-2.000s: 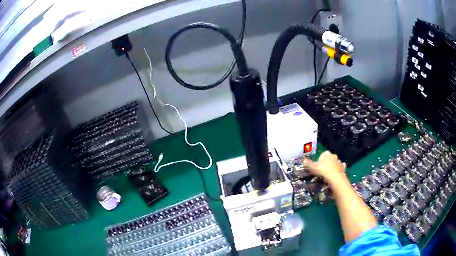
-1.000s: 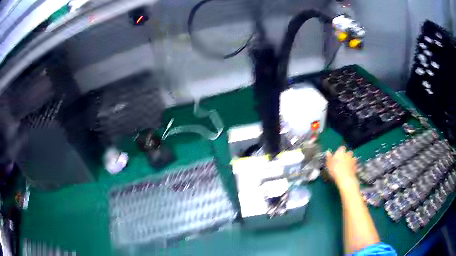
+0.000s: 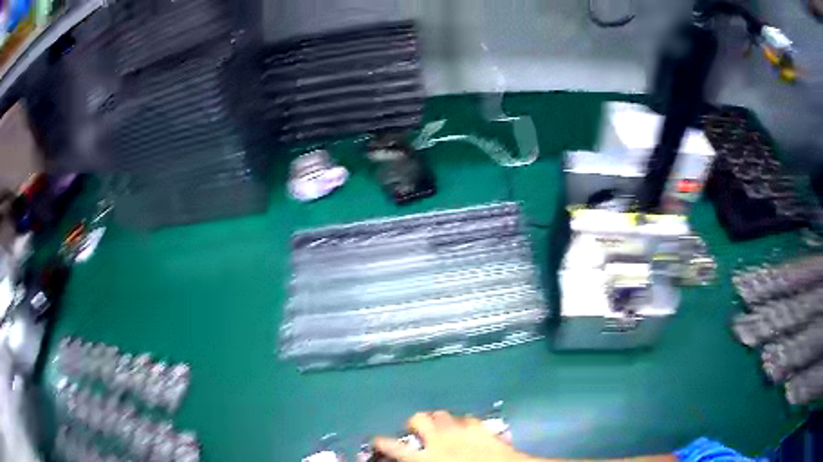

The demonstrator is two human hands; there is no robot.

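Observation:
My right hand (image 3: 456, 440) is at the bottom edge, blurred, reaching in from the right with a blue sleeve. Its fingers are over small silvery and dark parts (image 3: 383, 448); whether it grips one cannot be told. My left hand is out of the picture. Rows of grey modules (image 3: 122, 397) lie at the lower left, and more modules (image 3: 785, 316) lie at the right edge. The clear blister tray (image 3: 415, 289) lies flat above my hand.
A white screw feeder (image 3: 609, 329) stands right of the tray, with the black screwdriver (image 3: 675, 108) upright over it. Behind are a white box (image 3: 627, 131) and a black component tray (image 3: 753, 171). Stacked trays (image 3: 180, 135), a silvery cup (image 3: 316, 176) and a black device (image 3: 402, 171) stand at rear left.
The view has swung left and down, so the feeder and trays appear farther right and higher. My right hand has moved from beside the feeder to the near bench, below the blister tray.

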